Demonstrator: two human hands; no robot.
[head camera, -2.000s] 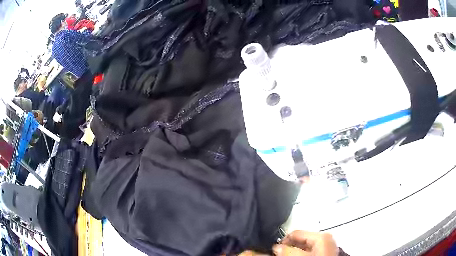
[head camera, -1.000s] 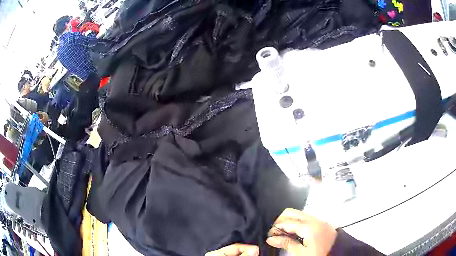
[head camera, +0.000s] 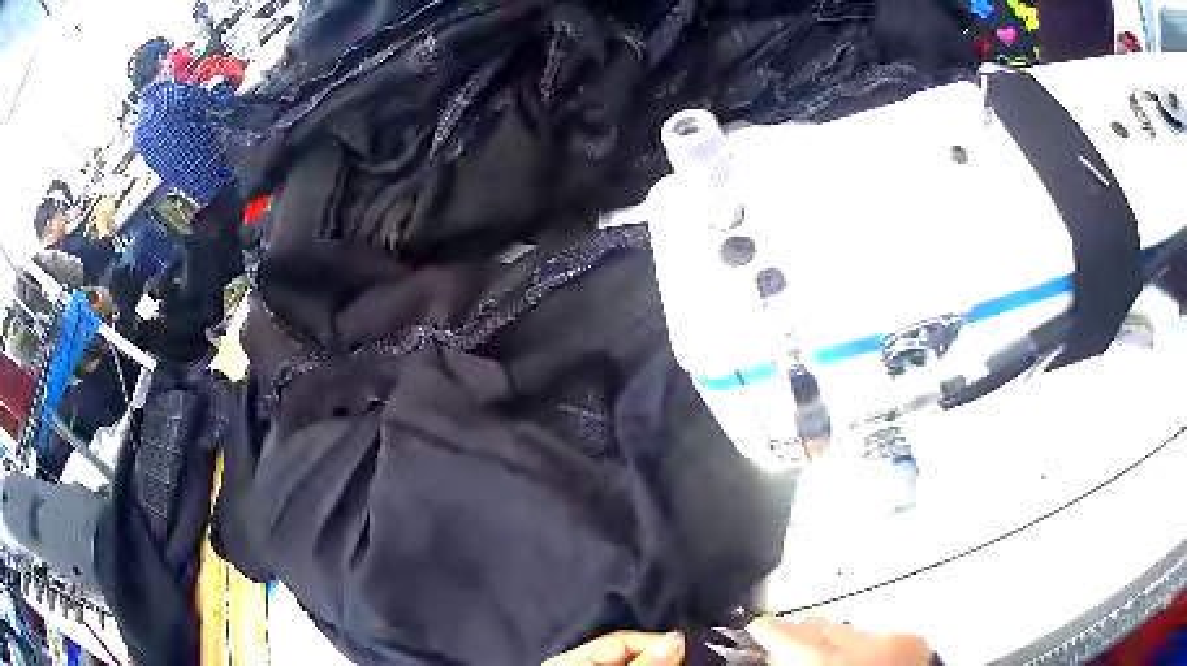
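A black garment piece (head camera: 482, 507) lies spread left of the white sewing machine head (head camera: 859, 234), its near edge at the bottom of the picture. My left hand (head camera: 622, 649) pinches that edge, cut off by the bottom of the frame. My right hand (head camera: 840, 644) is just to its right, also partly cut off, and holds small dark metal thread snips (head camera: 734, 643) with the tips at the cloth edge. A fuzzy greyish overlocked seam (head camera: 521, 297) crosses the upper part of the piece. The needle area (head camera: 814, 436) is above and right of my hands.
A heap of black garments (head camera: 547, 91) lies behind the machine. A black band (head camera: 1067, 208) wraps the machine arm. Dark checked cloth (head camera: 159, 455) hangs at left beside a yellow strip (head camera: 232, 592) on the table edge. A person in a blue checked shirt (head camera: 182, 137) is at the upper left.
My right hand has moved down and right, and the snips now show between my hands at the cloth edge. My left hand keeps its pinch near the bottom edge.
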